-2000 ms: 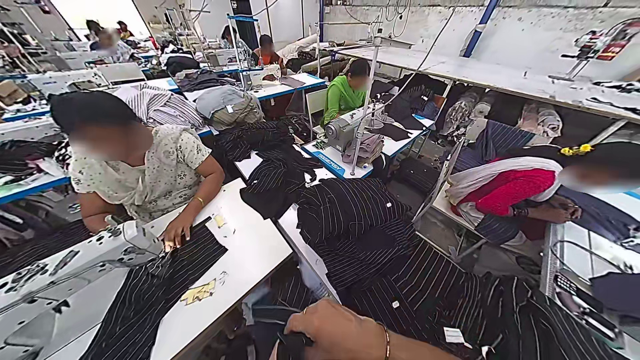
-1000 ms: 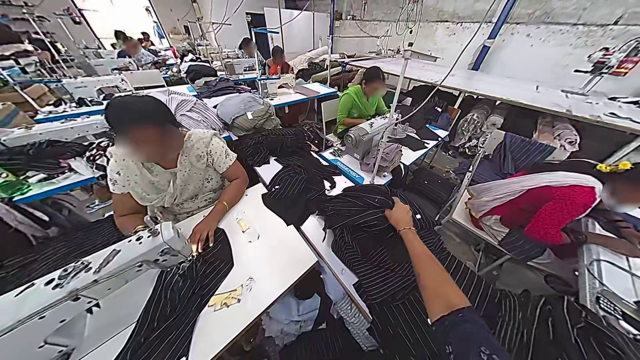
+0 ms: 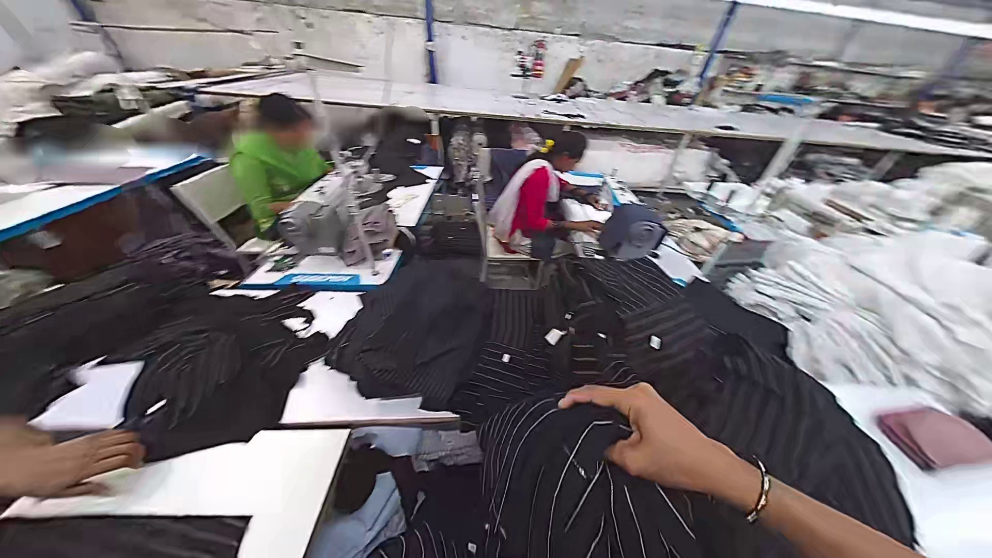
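Note:
My right hand (image 3: 659,442), with a bangle on its wrist, reaches in from the lower right. Thumb and fingers pinch the raised fold of a black garment fabric with white pinstripes (image 3: 542,473), which drapes down to the bottom edge. Behind it, more black striped fabric pieces (image 3: 674,333) lie heaped, some bearing small white tags. Plain-looking dark fabric (image 3: 422,333) lies left of that heap. My left hand is not in view.
At the left edge a co-worker's hand (image 3: 85,461) rests on a white worktable (image 3: 298,473). Ahead stand a sewing machine (image 3: 318,221) and two seated people. White fabric (image 3: 876,310) is piled at right, near a folded pinkish cloth (image 3: 934,438). Light blue cloth (image 3: 372,515) lies below the table edge.
The view has swung strongly to the right. My right hand stays on the dark striped fabric, whose gripped part now stands up in a rounded fold.

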